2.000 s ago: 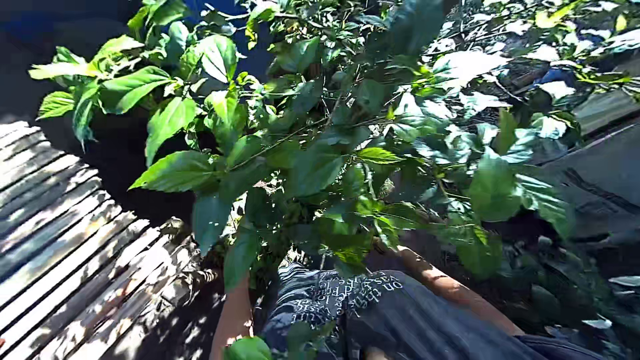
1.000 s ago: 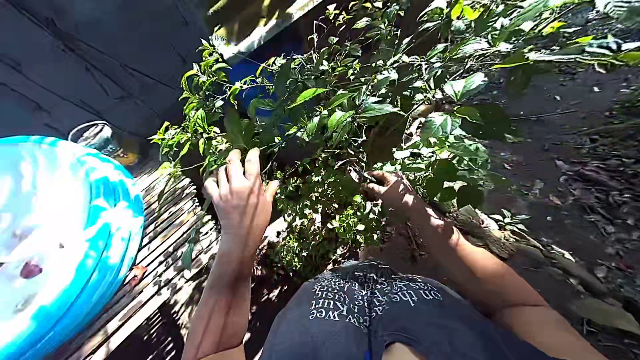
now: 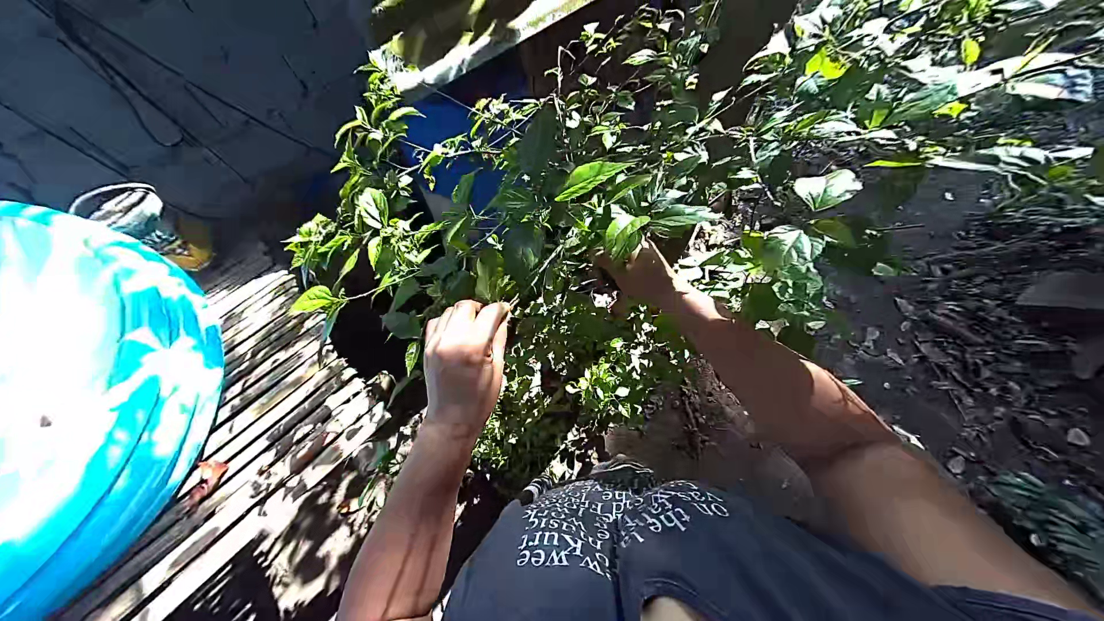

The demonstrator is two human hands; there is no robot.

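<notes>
A leafy green shrub (image 3: pixel 604 185) stands in front of me, its thin branches spreading to both sides. At its near left edge is my left hand (image 3: pixel 466 349), back of the hand up, fingers curled with the thumb against the forefinger at a thin stem; whether it grips the stem is unclear. My right hand (image 3: pixel 642 276) reaches into the middle of the foliage, and leaves cover its fingertips, so what it touches is hidden. Smaller bright leaves (image 3: pixel 612 379) grow low between the two forearms.
A blue plastic tub (image 3: pixel 185 379) stands on a slatted wooden platform (image 3: pixel 285 414) at the left. Behind it is a small pail (image 3: pixel 125 207). A blue object (image 3: pixel 453 147) shows behind the shrub. Dark soil with leaf litter (image 3: pixel 966 345) lies at the right.
My left hand has gone from spread fingers to curled ones and has moved nearer my body. My right hand has moved deeper into the leaves. The view has shifted since the earliest frame.
</notes>
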